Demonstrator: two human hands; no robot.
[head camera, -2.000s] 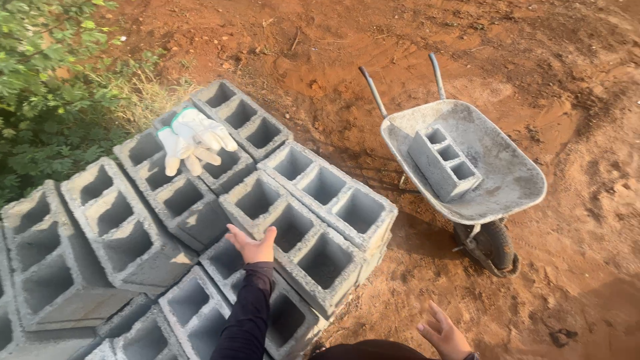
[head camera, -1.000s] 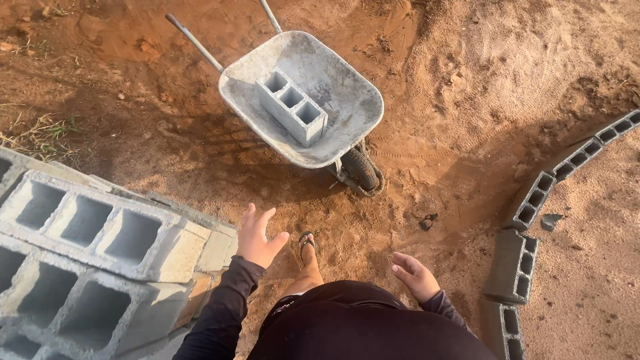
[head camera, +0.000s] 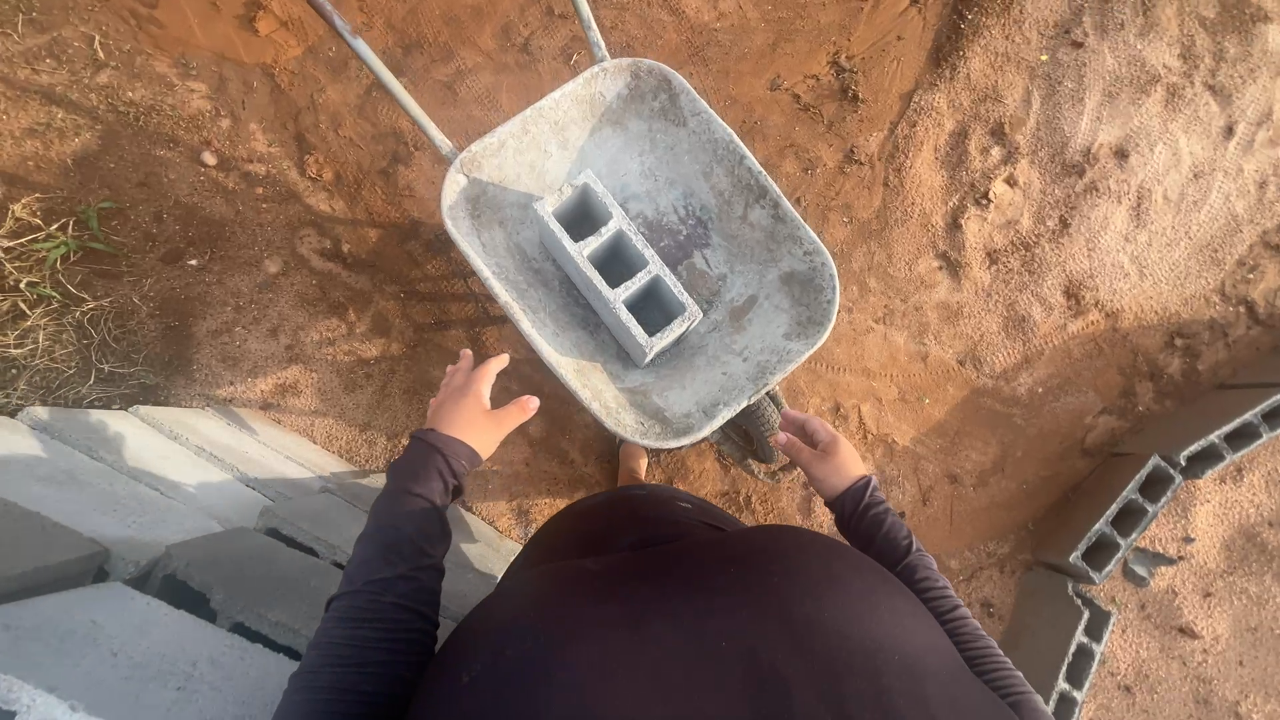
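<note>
A grey metal wheelbarrow stands on the soil in front of me, its two handles pointing away toward the upper left. One concrete block with three square holes lies in its tray, holes facing up. My left hand hangs in the air just left of the tray's near rim, fingers spread, holding nothing. My right hand is beside the wheelbarrow's wheel, fingers slightly curled and apart, with nothing visible in it; whether it touches the wheel is unclear.
Stacked concrete blocks fill the lower left, close to my left sleeve. At the right, a curved row of blocks edges the sandy ground. Dry grass grows at the left. My bare foot shows beneath the near rim.
The view has swung from the block stack toward the wheelbarrow, which now appears nearer. My left hand, close over the stack two seconds ago, is now beside the tray. The block remains in the tray.
</note>
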